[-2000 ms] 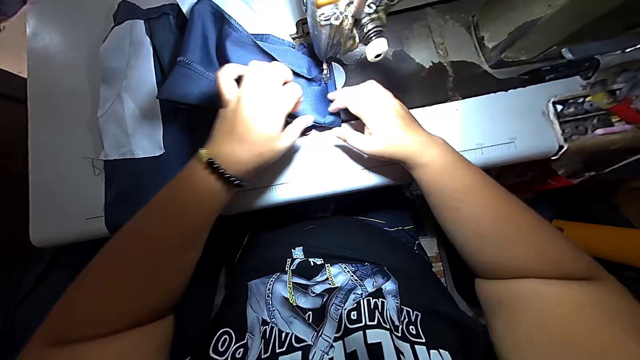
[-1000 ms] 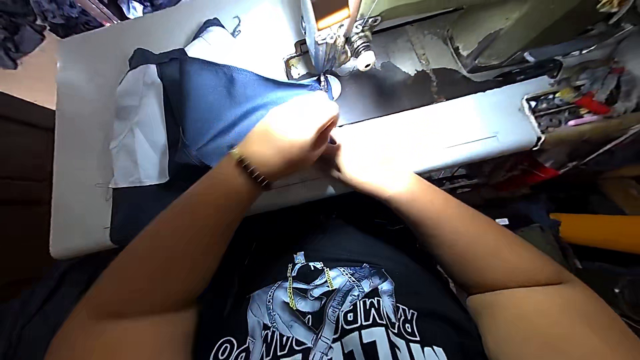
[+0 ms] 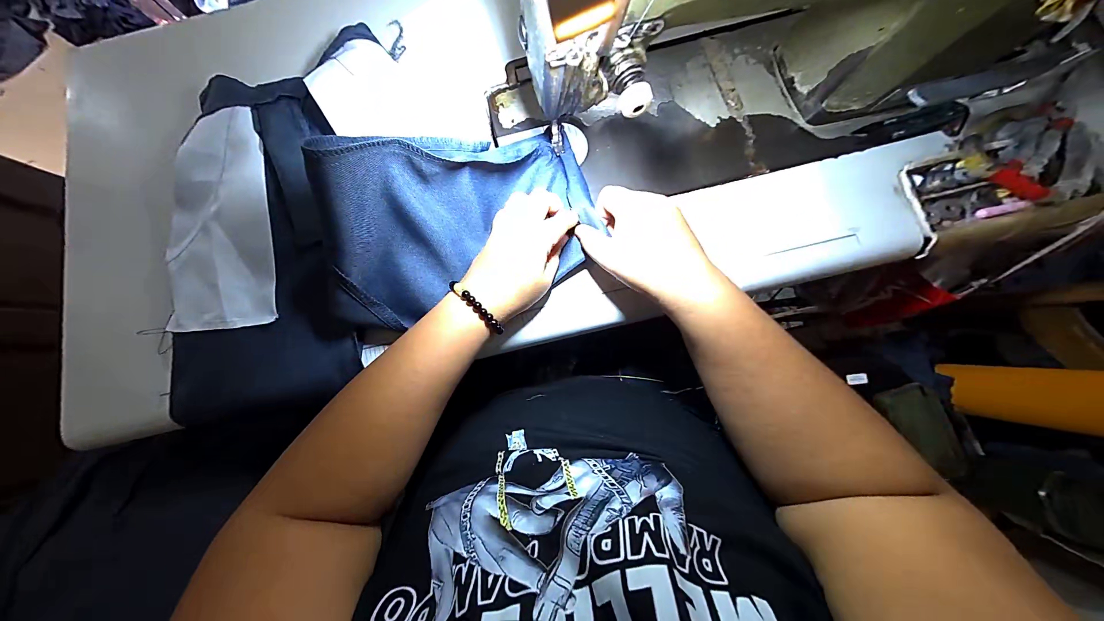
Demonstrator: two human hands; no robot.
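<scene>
Dark blue fabric (image 3: 414,207) lies under the needle and presser foot (image 3: 558,138) of a sewing machine (image 3: 573,60). My left hand (image 3: 522,254) pinches the fabric just in front of the presser foot, thumb and forefinger together. Close beside it, my right hand (image 3: 642,237) grips the fabric's right edge, the fingertips of both hands nearly touching. To the left, a dark navy garment piece (image 3: 259,371) with a white pocket cloth (image 3: 224,224) is spread on the machine table (image 3: 112,259).
An open compartment (image 3: 992,185) at the right of the machine bed holds several small items, red and pink ones among them. An orange roll (image 3: 1026,397) lies lower right. Dark cloth (image 3: 95,26) is heaped beyond the table's far left corner. A loose thread (image 3: 397,39) rests near the back.
The blue fabric, bunched under my left hand two seconds ago, now lies spread out to the left of the needle. Both hands have come close together at its near right edge.
</scene>
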